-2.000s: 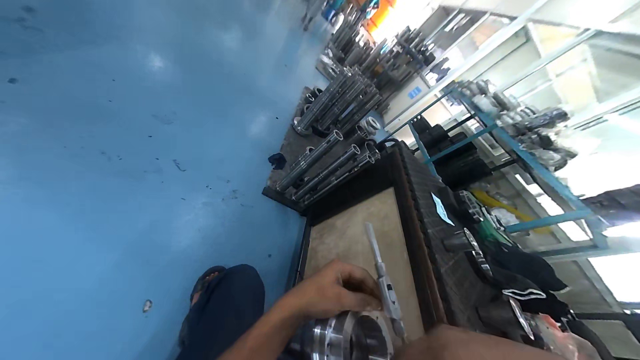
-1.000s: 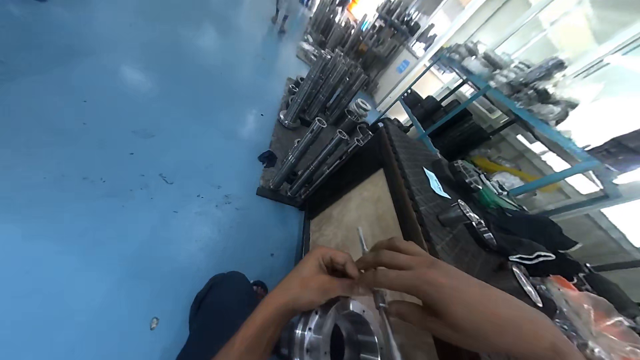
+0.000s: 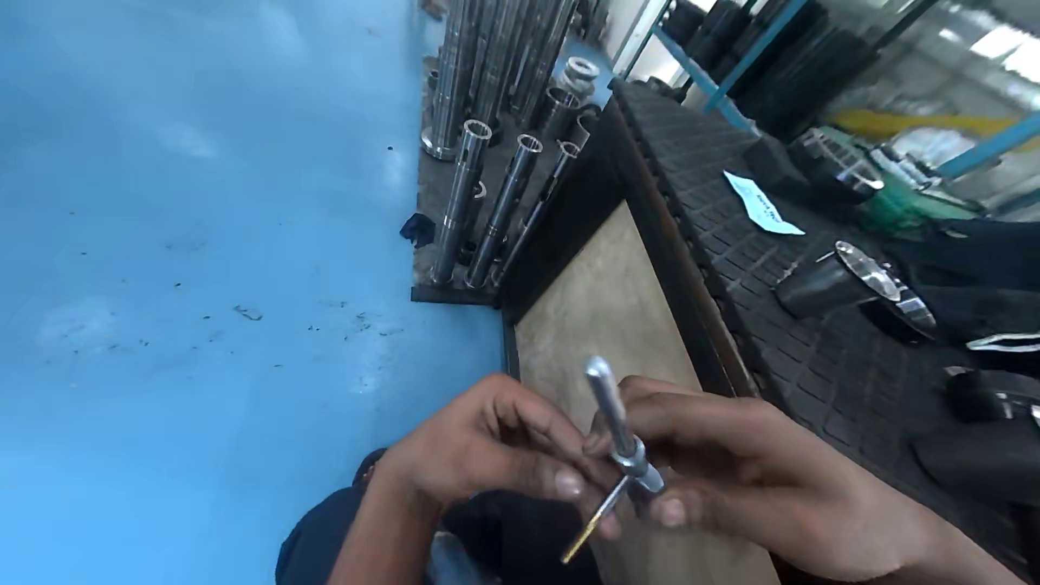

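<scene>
A metal tap wrench [image 3: 613,414] is up between my two hands, its bar handle pointing away from me. A thin gold-coloured tap [image 3: 587,532] slants down to the left from its middle. My right hand [image 3: 747,471] grips the wrench body between thumb and fingers. From the left, my left hand [image 3: 496,455] has its thumb and fingertips at the middle of the wrench, beside the tap; the exact contact is partly hidden behind the tool.
A bench with a black ribbed mat [image 3: 731,260] runs along the right, bearing a metal cylinder [image 3: 837,280], a paper slip [image 3: 760,203] and dark cloth [image 3: 975,276]. Steel tubes [image 3: 459,203] stand on a low platform ahead. Blue floor [image 3: 203,244] lies left.
The tap wrench has been lifted and turned, with both hands around it. The machined metal ring under my hands in the earlier frames is out of sight. The view has moved closer to the bench.
</scene>
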